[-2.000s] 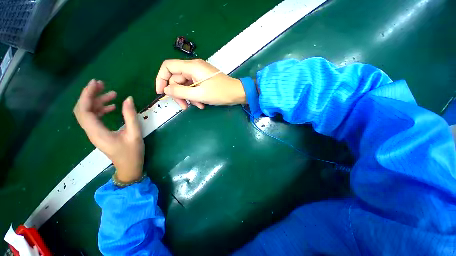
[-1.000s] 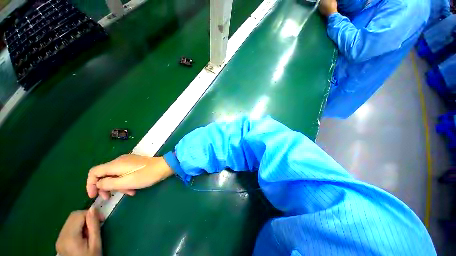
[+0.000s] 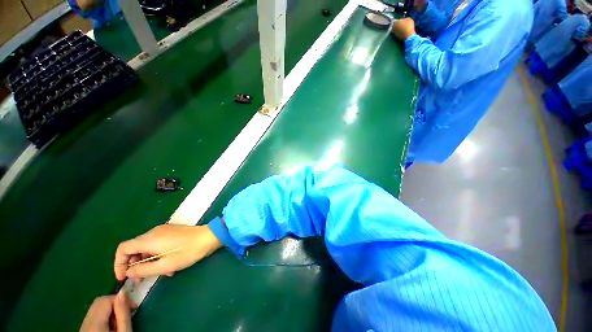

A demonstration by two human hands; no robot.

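My right hand [image 3: 170, 249] is over the white rail [image 3: 224, 162], fingers curled, with a thin tan wooden stick [image 3: 154, 257] slanting across it. A blue wrist strap [image 3: 224, 233] sits at its cuff. My left hand [image 3: 107, 314] is cut off by the bottom edge, just below the right fingertips, with thumb and fingers close together. A small dark bit shows between the hands; whether the left fingers hold it cannot be told. A small dark module [image 3: 168, 185] lies on the green conveyor belt [image 3: 110, 214] beyond the rail, and another module [image 3: 243, 98] lies farther up.
A white post [image 3: 272, 58] rises from the rail. A black blister tray [image 3: 65, 84] is beyond the belt at upper left. A person in a blue smock [image 3: 464, 71] is at the far end of the green mat [image 3: 324, 130]. Others are at the right edge.
The view has swung to show the post, tray and people. My left hand, spread apart from the right two seconds ago, is now close below it with fingers together. The stick remains in my right hand.
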